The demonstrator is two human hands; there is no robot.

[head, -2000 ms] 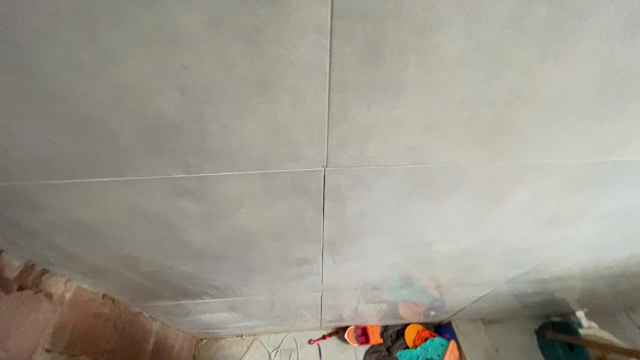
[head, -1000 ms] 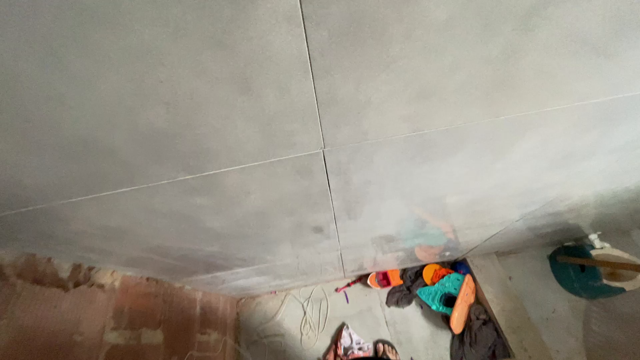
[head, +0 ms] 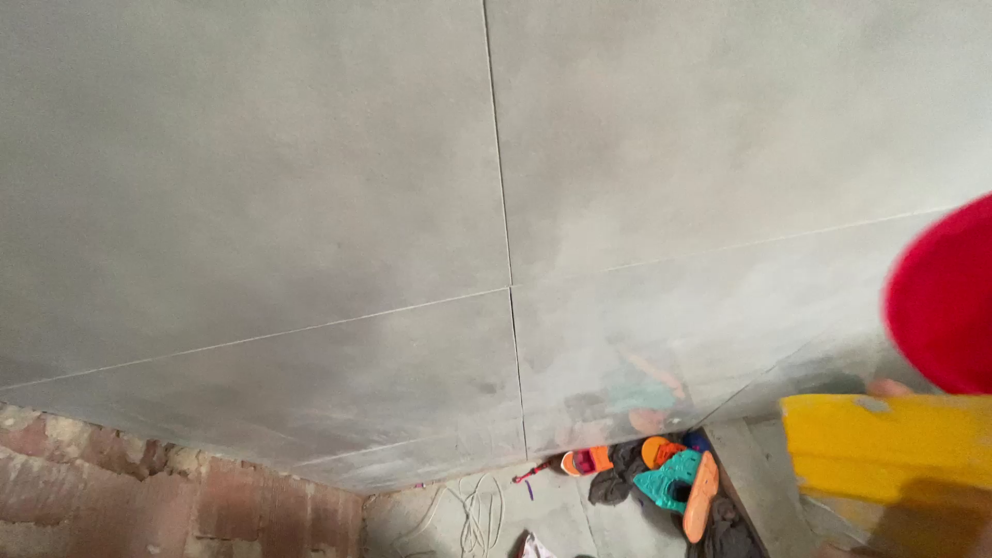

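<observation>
At the right edge, my right hand (head: 938, 521), blurred and cut off by the frame, grips a yellow plastic blade-like tool (head: 876, 438); a fingertip shows above its upper edge. Just above it is part of a round red plastic container (head: 945, 298), whose support is out of view. My left hand is not in view. Large grey tiles (head: 349, 178) cover the wall in front, with thin joints meeting near the middle. The vertical joint (head: 518, 364) looks dark below the crossing, while the joint running left (head: 310, 332) is pale.
Rough reddish masonry (head: 101, 488) borders the lower left. On the floor lie a pale looped cord (head: 477, 515), a small red tool (head: 531, 471), orange items (head: 587, 461), a teal item (head: 670, 480), an orange sole-shaped piece (head: 700, 496) and dark cloth (head: 725, 531). A ledge (head: 732, 480) runs at the right.
The red container and the yellow tool in my right hand have come into view at the right edge. The view has tilted down since the earliest frame.
</observation>
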